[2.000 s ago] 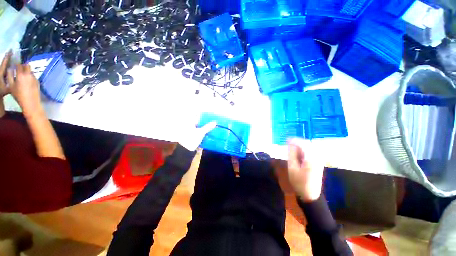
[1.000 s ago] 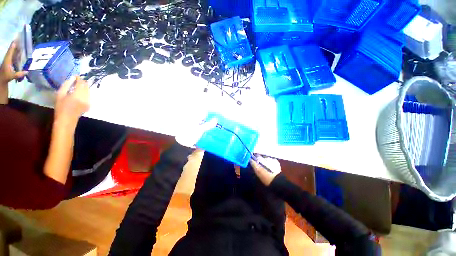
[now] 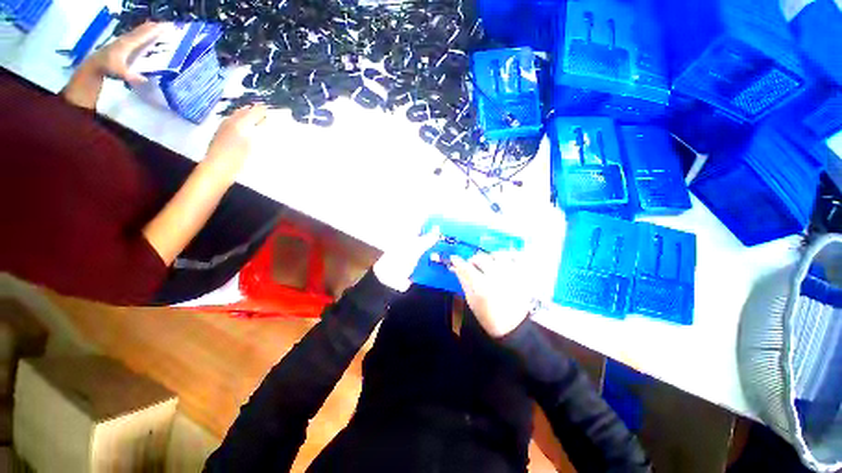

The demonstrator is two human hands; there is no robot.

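Observation:
A blue insert tray (image 3: 499,238) lies tilted at the table's front edge, partly covered by both hands. My left hand (image 3: 406,259) grips its left side. My right hand (image 3: 491,288) lies over the tray's middle and right, fingers on the black cable (image 3: 460,244) in it; the cable is mostly hidden by my fingers. Two trays (image 3: 595,263) (image 3: 663,272) lie side by side to the right, with dark marks in their recesses.
The black cable heap (image 3: 342,46) spreads across the back. Blue tray stacks (image 3: 762,185) stand at the back right, a grey basket (image 3: 771,342) at the right edge. A neighbour's hands (image 3: 235,139) and a card stack (image 3: 194,81) are at left. A red stool (image 3: 286,268) and cardboard box (image 3: 92,406) are below.
The view has turned, so the table things sit further right and lower. My right hand has moved from the tray's lower right corner onto its middle, over the cable. The neighbour's hands have moved apart.

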